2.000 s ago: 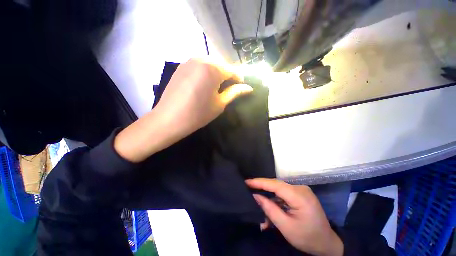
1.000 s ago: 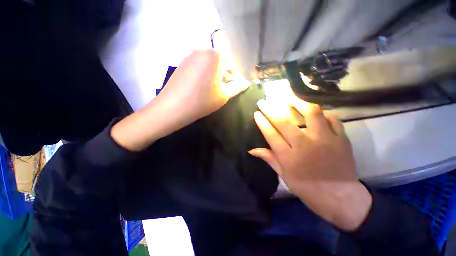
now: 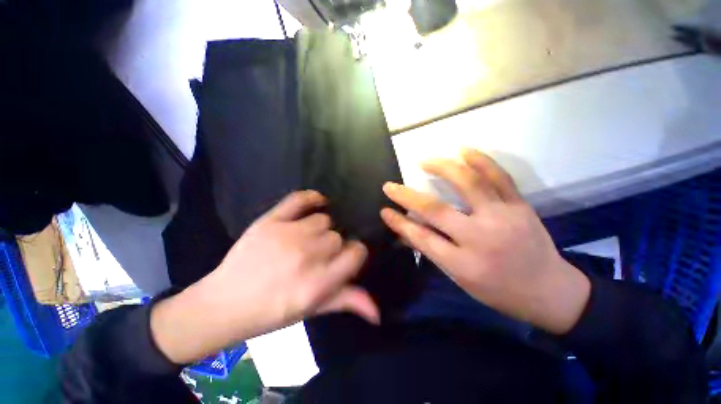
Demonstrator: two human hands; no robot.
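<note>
A black cut panel [image 3: 253, 118] lies flat on the white table, its far end close to the presser foot and needle [image 3: 357, 33] in the lamp glare. A greyer strip runs along its right side. My left hand [image 3: 292, 268] is over the near part of the cloth, fingers bent and thumb apart; whether it grips the cloth is unclear. My right hand [image 3: 482, 237] has its fingers spread, with two fingertips at the cloth's right edge. The near end of the cloth merges with dark clothing.
Bunched black garment body [image 3: 71, 118] fills the far left. The machine bed plate [image 3: 553, 59] lies at right, with a dark tool [image 3: 696, 37] at its far end. Blue crates [image 3: 680, 252] stand right and left. A cardboard box [image 3: 49, 264] is at left.
The view has shifted. Both hands have moved back from the needle towards the wearer, uncovering the panel's far part. My right hand has left the needle area and is at the cloth's right edge.
</note>
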